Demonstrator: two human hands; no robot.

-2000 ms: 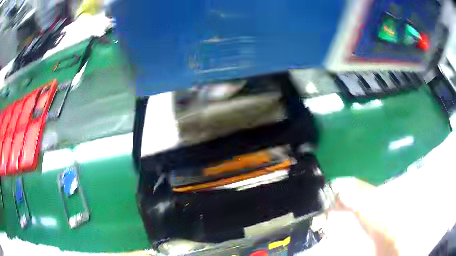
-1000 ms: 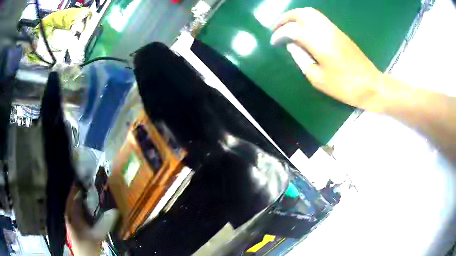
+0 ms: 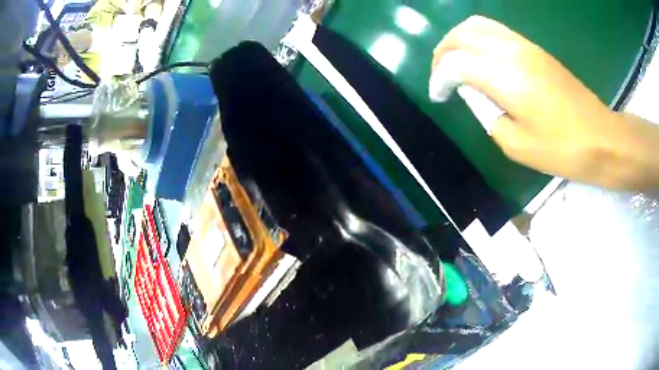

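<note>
The orange-brown press fixture [image 3: 209, 264] sits in black padding [image 3: 289, 152] at lower left of the tilted view. It has a dark slot along its upper right side; I cannot make out a phone frame on it. The grey press head [image 3: 43, 253] stands at the left edge, apart from the fixture. My right hand [image 3: 524, 101] is over the green surface at upper right, bare with white finger cots, fingers loosely curled and slightly apart. No object shows in it; its palm side is hidden. My left hand is not in view.
A red gridded tray [image 3: 159, 293] lies beyond the fixture at lower left. A green round button [image 3: 455, 283] is at the press base's corner. The green surface [image 3: 354, 29] has a black strip [image 3: 426, 123] with a white edge. A blue housing part [image 3: 173, 137] and dark cables are at upper left.
The view has turned sharply from facing the press, then shifted slightly. My left hand, beside the fixture a second ago, has left view. My right hand stays over the green surface, now farther right in view.
</note>
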